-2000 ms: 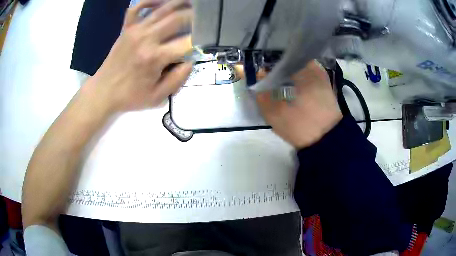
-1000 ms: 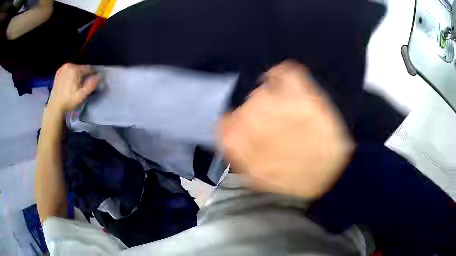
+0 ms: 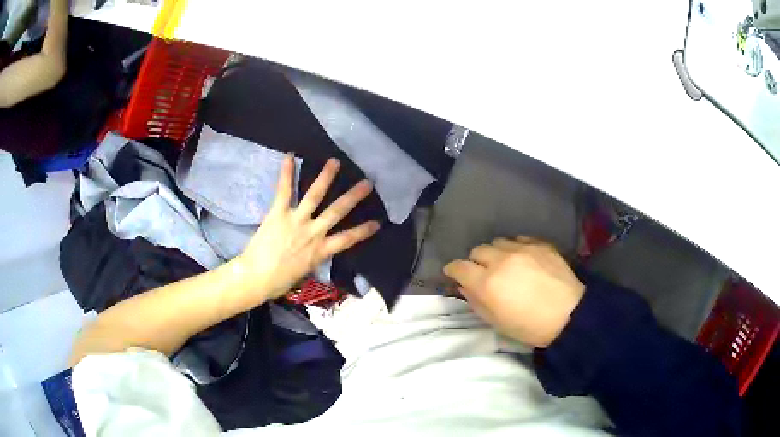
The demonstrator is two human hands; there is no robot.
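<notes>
Black and grey-blue cut panels point(image 3: 241, 175) lie in a pile below the table's edge, left of centre. A longer grey-blue strip point(image 3: 368, 145) lies slantwise on black fabric point(image 3: 265, 107). My left hand point(image 3: 295, 239) is spread over the pile, fingers apart, with its fingertips on the black fabric and beside the grey-blue panel. It grips nothing. My right hand point(image 3: 522, 286) is near my lap, right of the pile, with its fingers curled down. Its fingertips and palm are hidden, so I cannot tell if it holds anything.
The white table point(image 3: 530, 94) curves across the top, with the machine bed point(image 3: 735, 77) at upper right. A red basket point(image 3: 167, 90) stands upper left, another red basket point(image 3: 744, 329) lower right. Crumpled fabric point(image 3: 128, 247) lies left. Another person's arm point(image 3: 38, 68) shows top left.
The view has turned from the machine to the pile below the table. The grey-blue panel and large black fabric held up a second ago are down; my left hand has let go and spread out.
</notes>
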